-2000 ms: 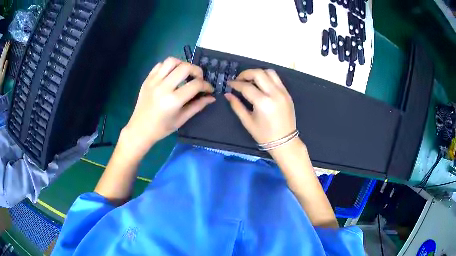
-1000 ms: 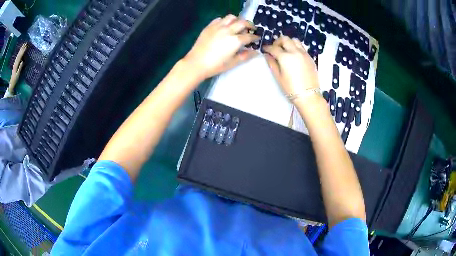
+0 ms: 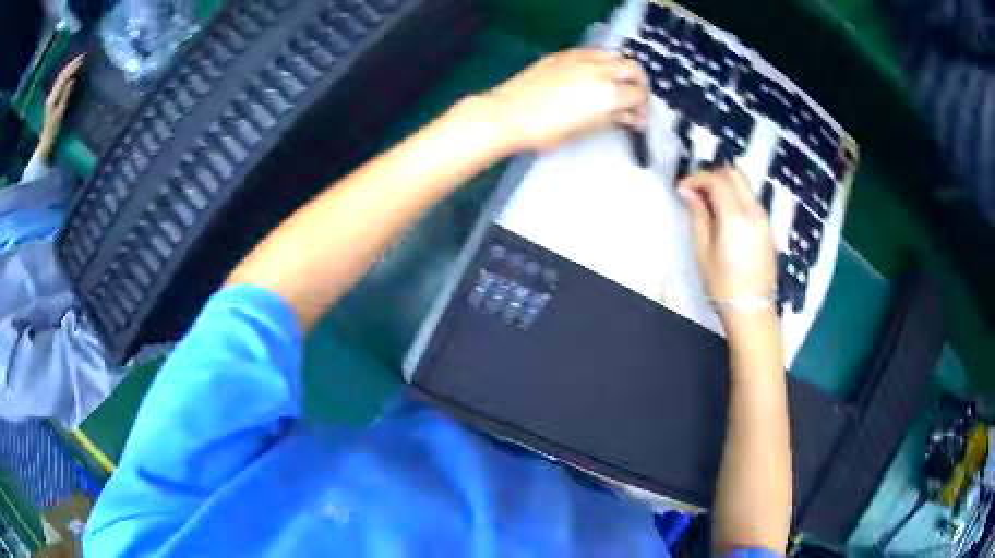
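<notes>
Many small black parts (image 3: 802,109) with pale dots lie on a white padding sheet (image 3: 589,207) at upper right. My left hand (image 3: 595,96) is at the sheet's left side, fingers closed on a black part (image 3: 636,144) that hangs below the fingertips, blurred. My right hand (image 3: 729,218) is over the middle of the sheet with fingers bent together; whether it holds a part cannot be told. A long black tray (image 3: 589,360) lies nearer me, with several glossy parts (image 3: 511,286) in its upper left corner.
A thick stack of filled black trays (image 3: 207,164) stands at left. Black trays (image 3: 884,403) are at right, with cables and a yellow component (image 3: 966,469) beyond. A coworker's sleeve (image 3: 49,338) and hand show at far left, near crumpled clear film (image 3: 142,38).
Both hands left the tray for the sheet, then moved apart, my right hand lower and rightward. Fewer parts lie at the sheet's near left portion. The view has shifted.
</notes>
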